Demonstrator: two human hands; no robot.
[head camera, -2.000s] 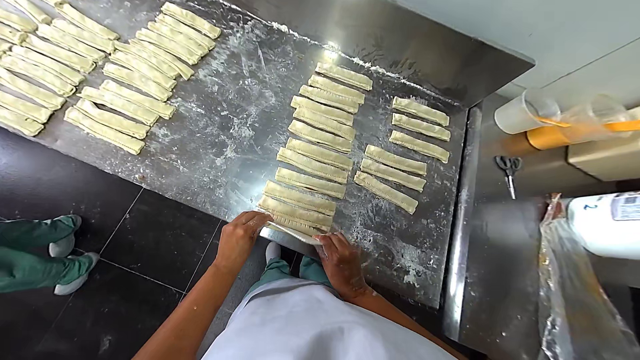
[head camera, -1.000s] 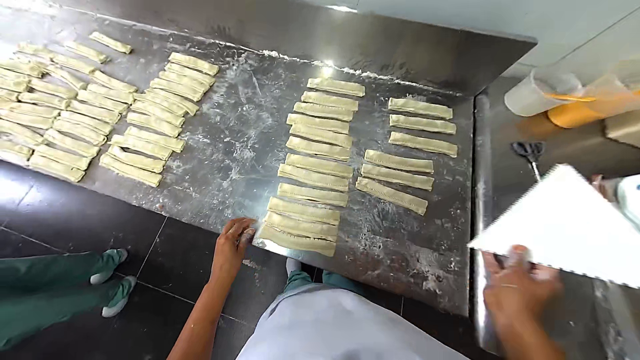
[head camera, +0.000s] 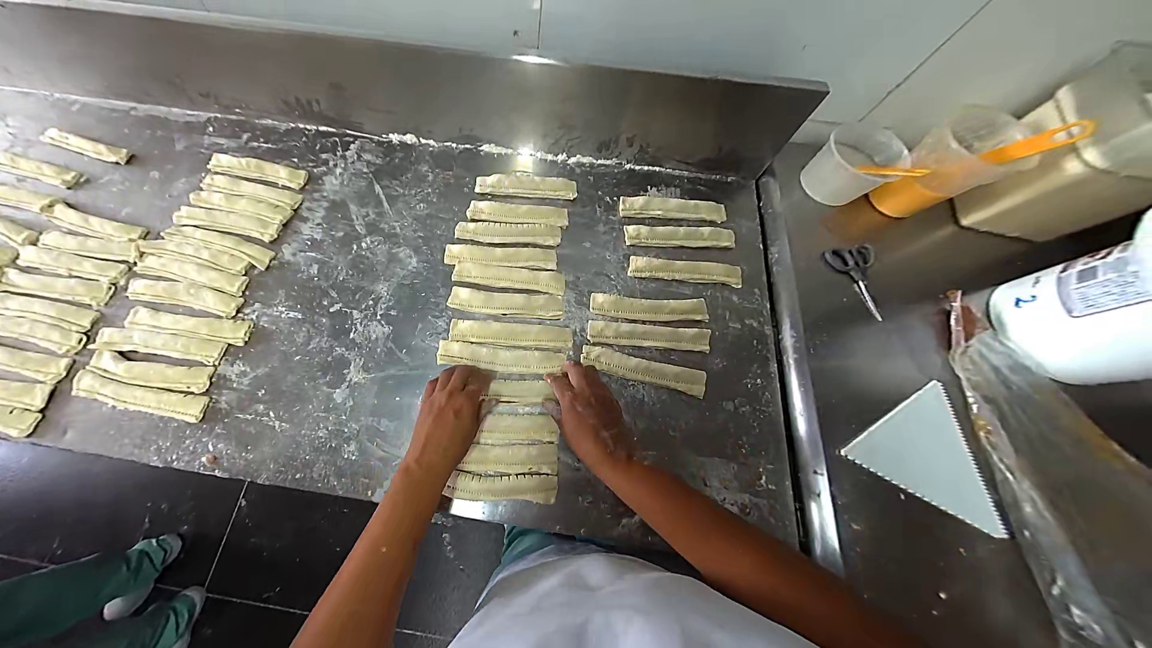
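Note:
Folded dough strips with crimped edges lie in a column at the middle of the floured steel table. My left hand touches the left end of one dough strip in this column, and my right hand is at its right end, so the strip lies between my fingertips. Nearer the front edge, a few more strips sit between my forearms. To the right is a shorter group of strips. A white triangular toothed dough scraper lies flat on the side counter.
More dough strips cover the left of the table. On the side counter are scissors, a plastic cup, an orange-handled utensil, a white container and a plastic bag. Another person's legs show at lower left.
My right hand has let go of the triangular scraper, which now lies on the side counter, and has come back to the middle column. My left hand has moved from the front edge onto a strip.

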